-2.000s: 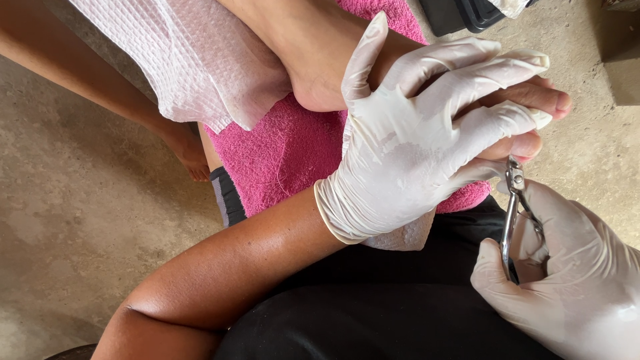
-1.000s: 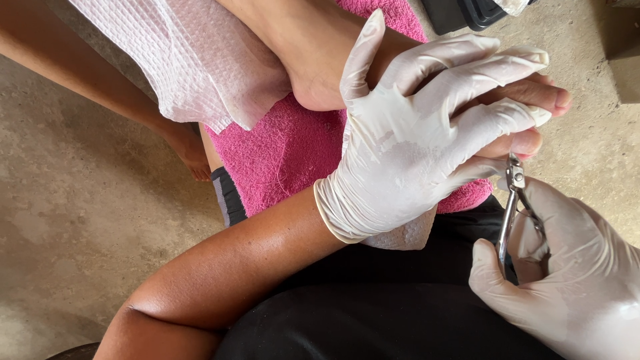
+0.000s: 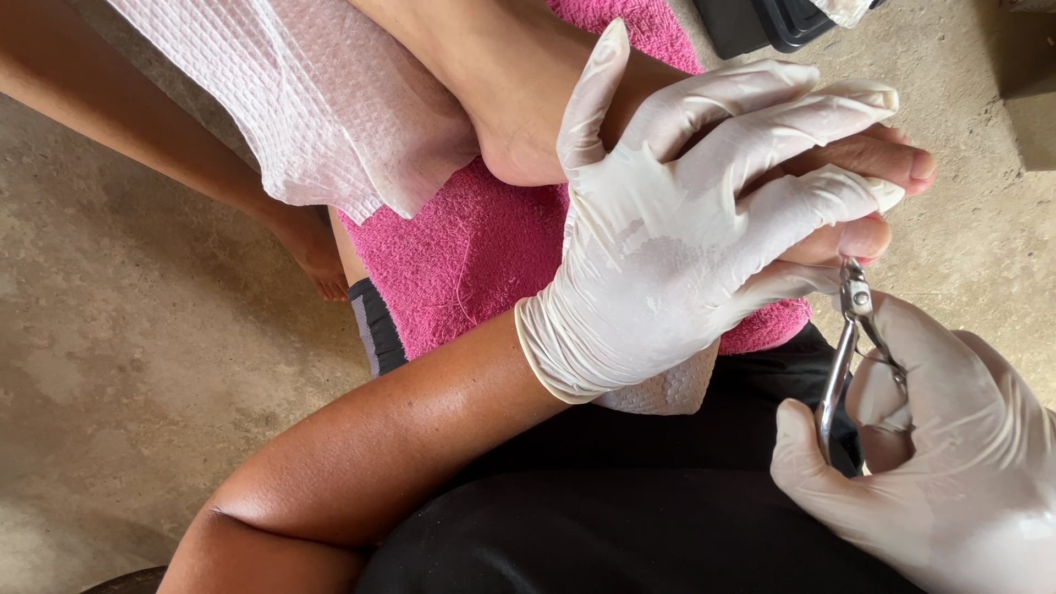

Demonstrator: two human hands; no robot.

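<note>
My left hand (image 3: pixel 660 239), in a white latex-like glove, lies over the front of another person's foot (image 3: pixel 520 107), its fingers spread across the toes and its thumb beside the big toe (image 3: pixel 864 237). Metal cuticle nippers (image 3: pixel 840 363) are held in my right hand (image 3: pixel 932 445), also gloved. The nippers' tips touch or nearly touch the edge of the big toe's nail; whether the jaws are closed cannot be told. Under the foot is a pink terry towel (image 3: pixel 470 256). A folded piece of white textured paper or cloth (image 3: pixel 672 388) shows below my left wrist.
White textured cloth or paper (image 3: pixel 313 107) drapes near the ankle. The person's other foot (image 3: pixel 309 247) rests on the concrete floor (image 3: pixel 148 330) at left. A black plastic container (image 3: pixel 763 25) stands at the top, a box-like object (image 3: pixel 1031 124) at the right edge. Dark clothing (image 3: pixel 627 528) covers my lap.
</note>
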